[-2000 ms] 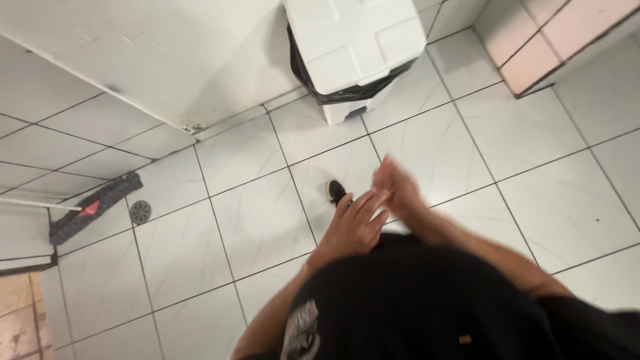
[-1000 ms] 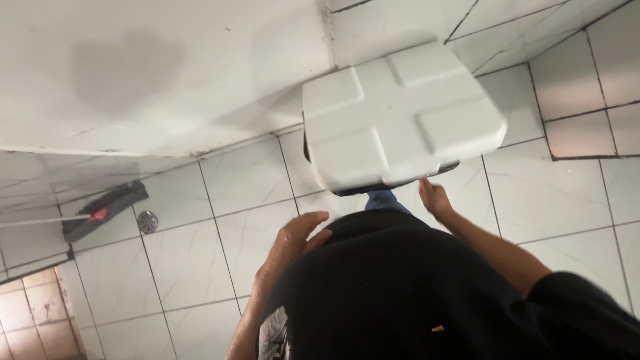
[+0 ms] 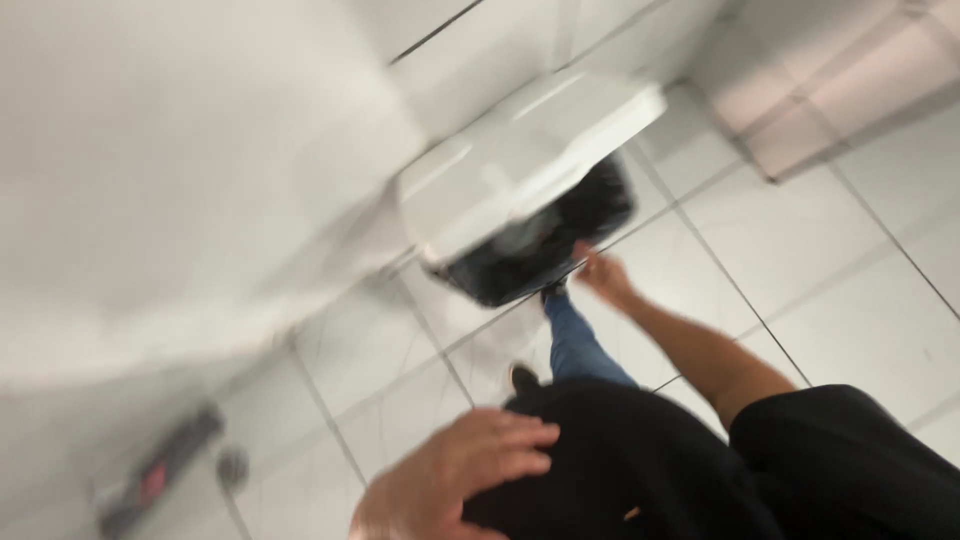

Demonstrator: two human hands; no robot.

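A white plastic trash bin stands against the wall, its lid (image 3: 517,165) raised partway. A black bag (image 3: 517,262) lines its opening, and something pale inside is too blurred to name. My right hand (image 3: 604,277) is at the near right rim of the bin, fingers partly curled; blur hides whether it holds or touches anything. Close in front of my black shirt is my left hand (image 3: 469,465), with its fingers apart and nothing in it. One of my feet, below a blue jeans leg (image 3: 577,337), is at the base of the bin.
A floor broom or mop with a dark head (image 3: 165,472) lies blurred at lower left, beside a round floor drain (image 3: 232,466). White tiles (image 3: 810,300) cover the floor. A tiled wall corner (image 3: 772,169) juts out at upper right, and a white wall (image 3: 187,187) runs along the left.
The bin's lid, down in both earlier frames, is now raised and shows the black-lined opening. One foot now reaches the bin's base. The view has shifted and blurred.
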